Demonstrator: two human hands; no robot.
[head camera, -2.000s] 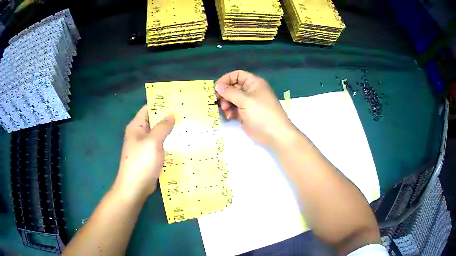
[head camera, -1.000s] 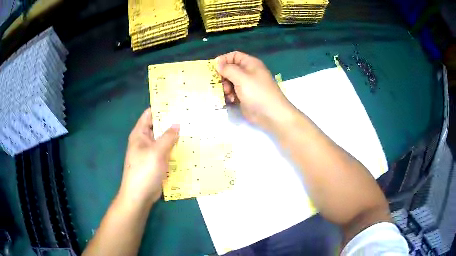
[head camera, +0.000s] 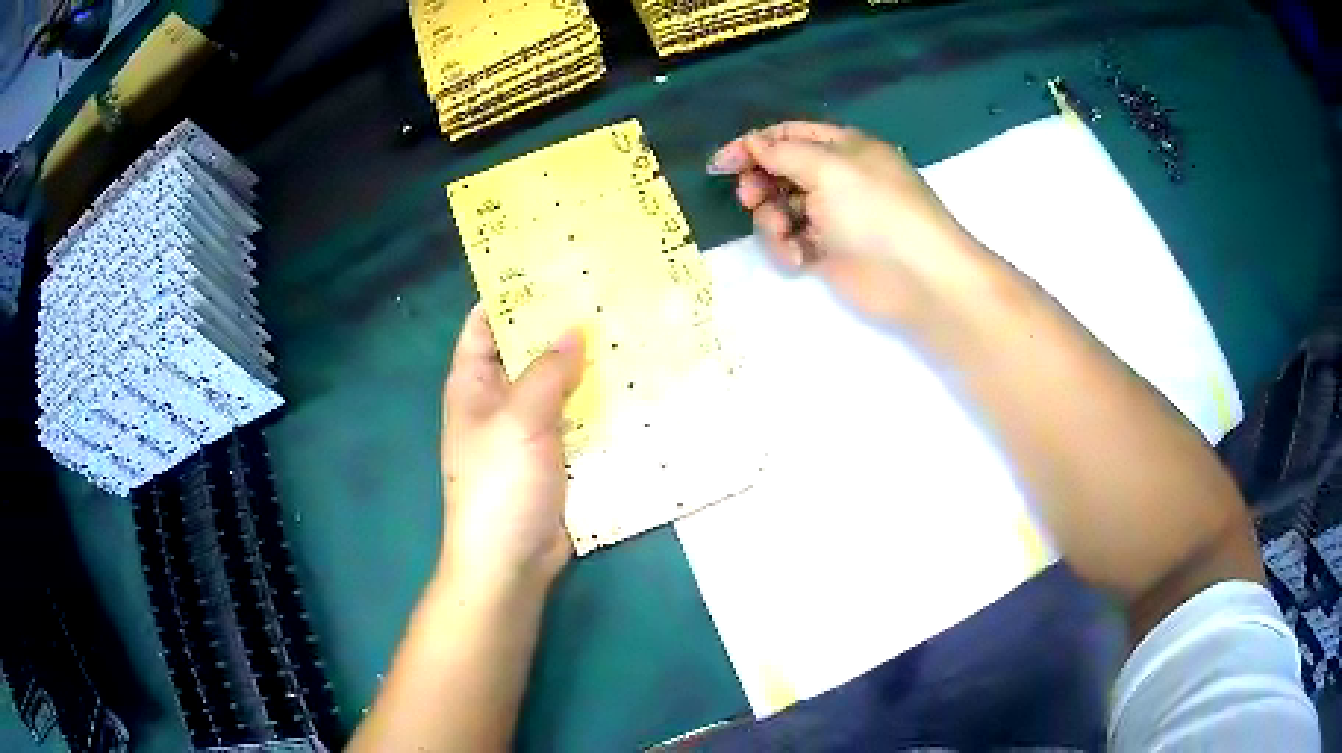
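Note:
My left hand (head camera: 508, 441) holds a yellow PCB panel (head camera: 596, 294) by its left edge, thumb on the face, above the green mat and the white sheet. Glare whitens the panel's lower right part. My right hand (head camera: 780, 191) is off the panel, to the right of its upper corner. Its thumb and index tips are close together, the other fingers curled. Something small and dark shows between the curled fingers, too blurred to name.
Yellow panel stacks (head camera: 515, 59) stand at the far side. An upright row of white-faced panels (head camera: 147, 324) is at left, with black racks (head camera: 236, 589) in front. The white work sheet (head camera: 883, 486) lies below my right forearm. Loose dark components (head camera: 1145, 125) lie at far right.
My right hand has come away from the panel's upper right edge and moved right. My left hand still holds the panel, now tilted more. The view has shifted left.

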